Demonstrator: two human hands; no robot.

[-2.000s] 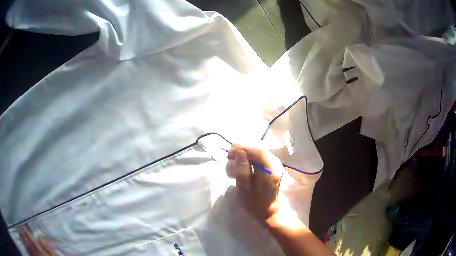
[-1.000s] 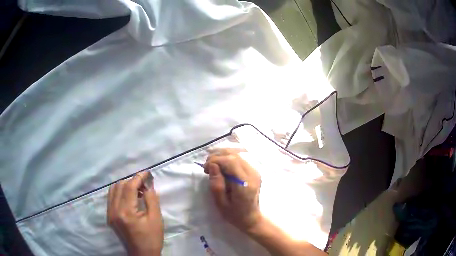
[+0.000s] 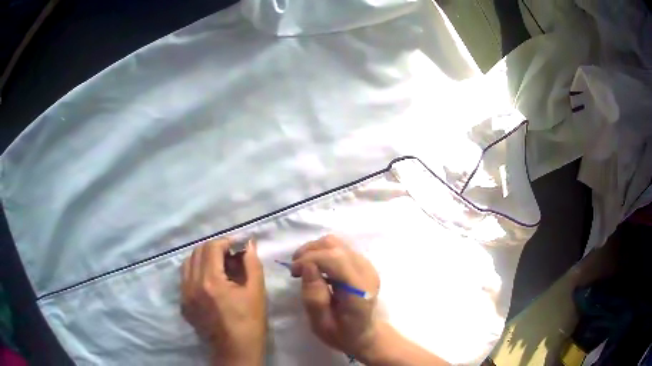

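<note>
A white garment (image 3: 214,129) lies spread flat with a dark-piped front edge (image 3: 286,209) running across it. My left hand (image 3: 227,293) is just below this edge. Its thumb and index finger pinch a small dark piece (image 3: 237,247); its exact shape is unclear. My right hand (image 3: 339,293) holds a slim blue pen (image 3: 349,288), its tip pointing left towards my left hand. I cannot tell whether the tip touches the cloth. The dark-edged collar (image 3: 511,168) lies at the right in strong sunlight.
More white garments (image 3: 550,107) are heaped at the upper right. The dark tabletop (image 3: 554,221) shows at the right and upper left. A dark item with a yellow part (image 3: 572,354) is at the lower right. A thin tan strip (image 3: 27,43) is at the upper left.
My left hand has come in from the lower left edge to the front edge. My right hand with the pen has moved away from the neckline, down the front. The view has shifted.
</note>
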